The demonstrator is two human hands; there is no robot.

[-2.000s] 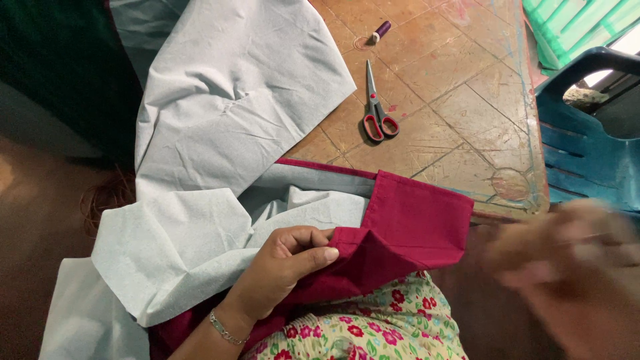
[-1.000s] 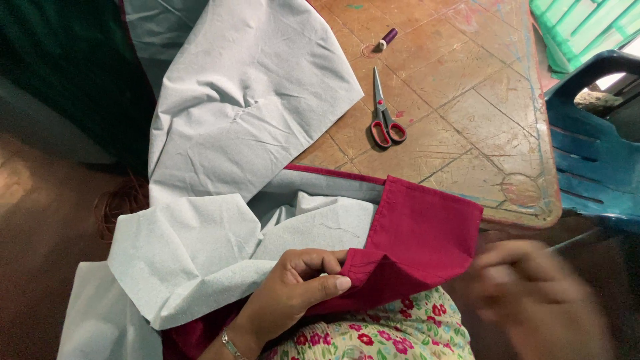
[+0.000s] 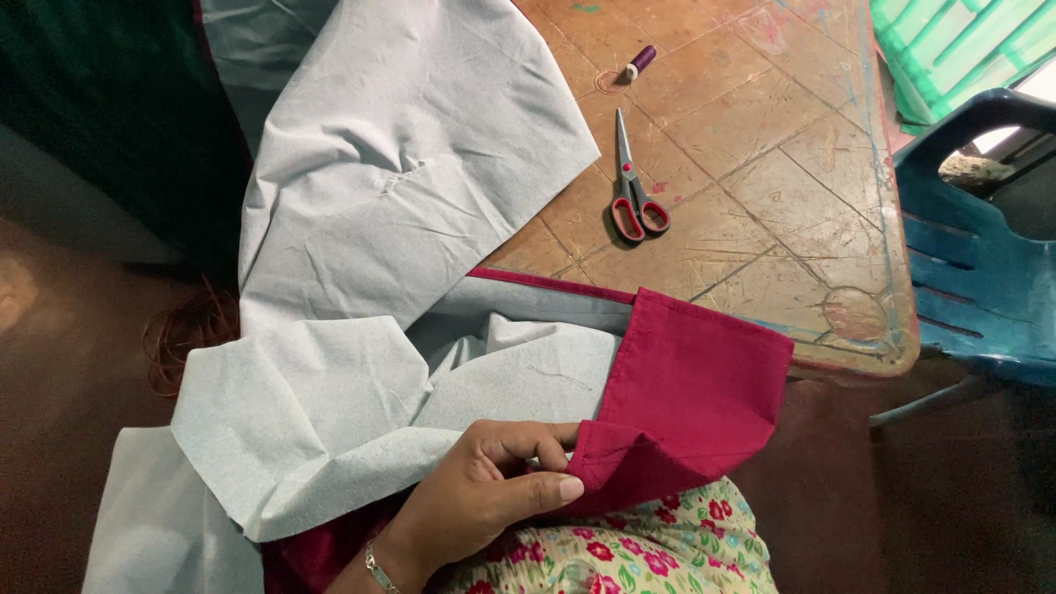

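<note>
My left hand [image 3: 503, 487] pinches the hemmed edge of a magenta cloth panel [image 3: 701, 379], thumb on top. This panel is joined to a large light grey-white fabric [image 3: 412, 157] that spreads over the table and drapes down to my lap in folds [image 3: 305, 396]. A loose dark thread [image 3: 561, 377] lies on the pale cloth above my hand. Scissors with black and red handles [image 3: 634, 202] rest on the table, tips pointing away. Beyond them is a small spool of dark purple thread [image 3: 641, 63]. My right hand is out of the frame.
The worn wooden table [image 3: 775, 198] has its near right corner beside the magenta panel. A blue plastic chair [image 3: 965, 247] stands at the right. Floral cloth [image 3: 643, 553] covers my lap. Tangled reddish strands [image 3: 194, 330] lie at the left, near dark green fabric [image 3: 107, 115].
My right hand, blurred at the right in both earlier frames, has left the view. My left hand keeps its hold on the magenta edge.
</note>
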